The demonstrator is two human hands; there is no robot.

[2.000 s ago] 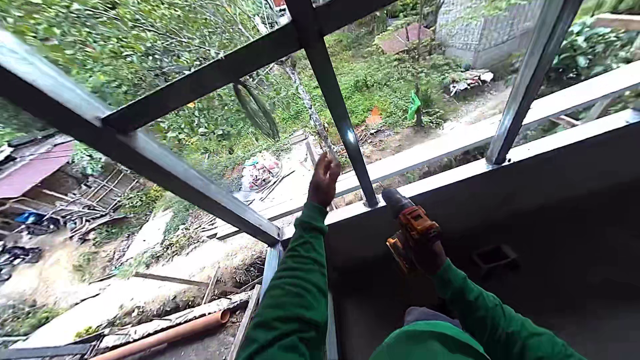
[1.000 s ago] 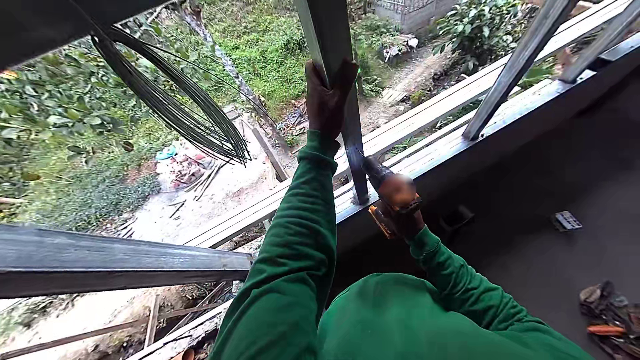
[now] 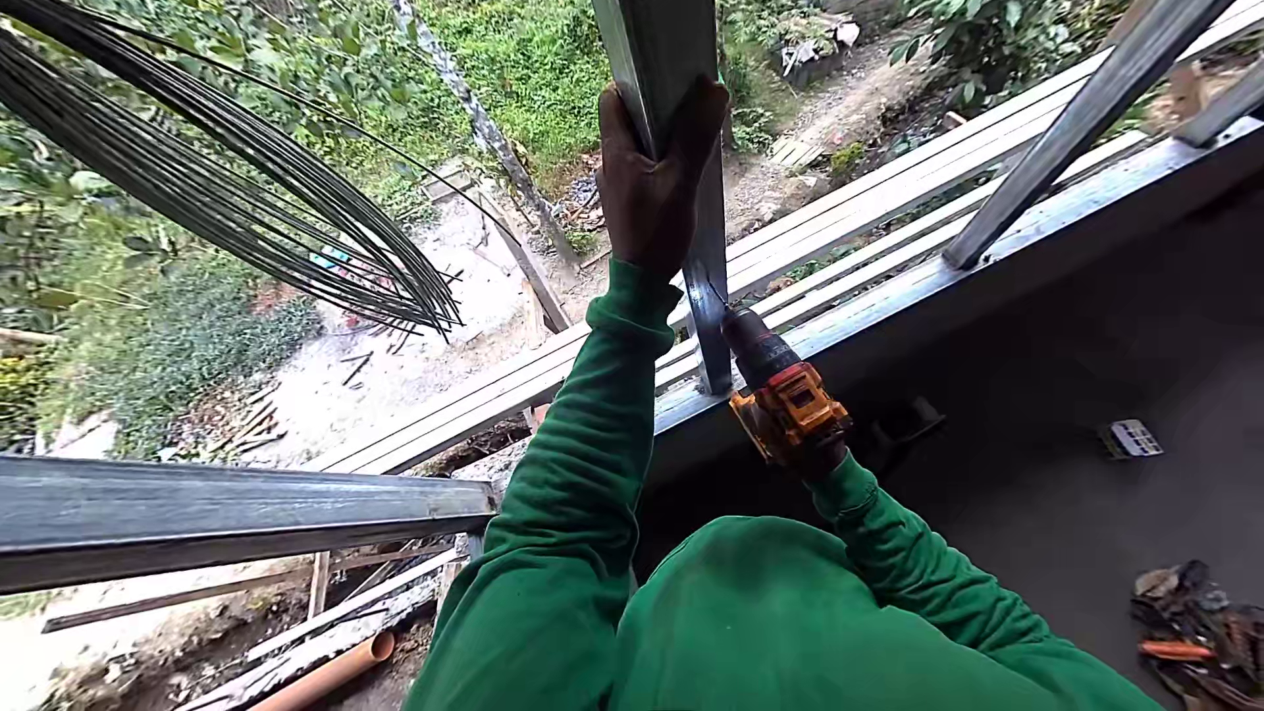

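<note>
My left hand (image 3: 652,173) grips a grey metal stud (image 3: 703,227), thumb and fingers on either side of it. Below and to the right, my right hand (image 3: 825,459) is shut on a yellow and black cordless drill (image 3: 795,395), mostly hidden behind its body. The drill's chuck points up and left at the stud's lower part, close to its face; whether the bit touches the metal is hard to tell. The stud's foot stands on a metal bottom track (image 3: 829,331) along the wall's top. Green sleeves cover both arms.
A coil of wire or thin rods (image 3: 326,217) hangs at upper left. Another metal member (image 3: 237,509) juts in at left, and a slanted stud (image 3: 1086,128) stands at right. A small box (image 3: 1131,439) and a pile of tools (image 3: 1190,632) lie on the floor. Outside is an orange pipe (image 3: 331,671).
My left hand, beside the stud two seconds ago with fingers raised, has closed around it. The drill stays by the stud's foot. The view has shifted closer to the stud.
</note>
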